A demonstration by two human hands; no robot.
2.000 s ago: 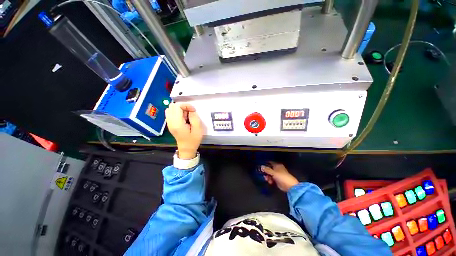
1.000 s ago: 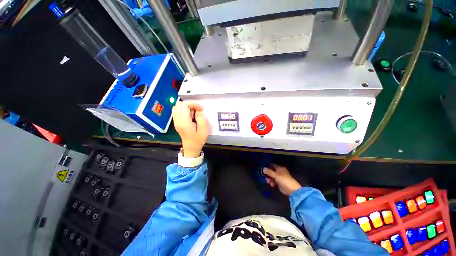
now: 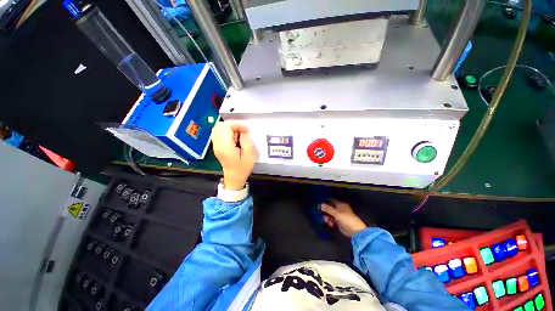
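The silver press (image 3: 359,97) stands in front of me with its pale scuffed head (image 3: 331,45) low between the columns. My left hand (image 3: 233,149) is curled against the left end of the front panel, covering that spot; what is under it is hidden. The red round button (image 3: 320,151) and the green right button (image 3: 424,152) are untouched. My right hand (image 3: 342,217) is below the bench edge, its fingers closed on a small dark object (image 3: 320,214) with a bluish look, dim and hard to make out.
The blue box (image 3: 176,112) with its clear cylinder stands left of the press. A dark divided tray (image 3: 137,255) with several dark units lies at left. Red trays (image 3: 474,249) with small coloured squares lie at right. A yellowish hose (image 3: 487,127) hangs by the right column.
The whole view has shifted slightly, so the press sits a little further right. Both hands keep nearly the same pose. The colours of the small squares in the red tray differ.
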